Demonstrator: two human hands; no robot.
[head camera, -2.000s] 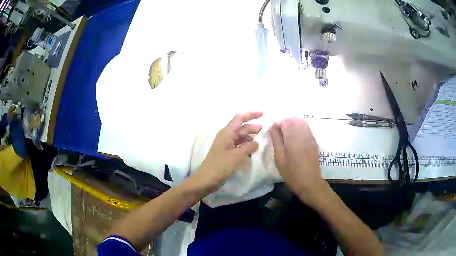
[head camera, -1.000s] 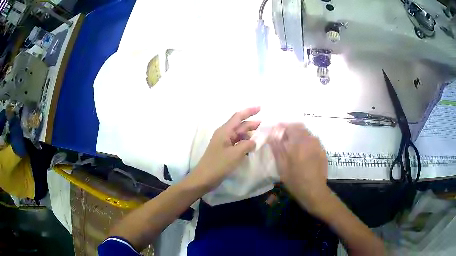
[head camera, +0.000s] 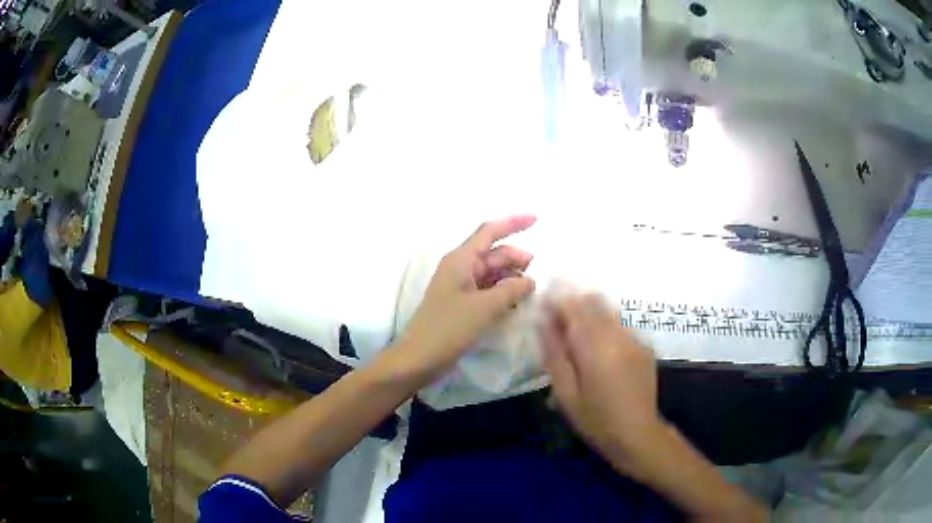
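White fabric (head camera: 296, 235) lies over the table in front of me and hangs at the front edge, overexposed and blending into the table. My left hand (head camera: 472, 291) holds the fabric between thumb and curled fingers, with the index finger extended. My right hand (head camera: 603, 373) is beside it on the right, blurred, its fingertips at the fabric's edge; the grip itself is not clear. A dark label (head camera: 346, 340) shows on the fabric at the lower left. A yellowish-brown patch (head camera: 323, 133) shows in the pile.
The sewing machine head (head camera: 756, 77) is at upper right, with a lamp stick (head camera: 553, 87) left of the needle area. Snips (head camera: 772, 240), black shears (head camera: 830, 260) and a printed sheet (head camera: 904, 260) lie right. A ruler tape (head camera: 715, 322) runs along the front edge. A blue surface (head camera: 169, 204) is left.
My right hand has moved down, a little away from my left hand. My left hand stays nearly in place on the fabric. The view has shifted slightly.
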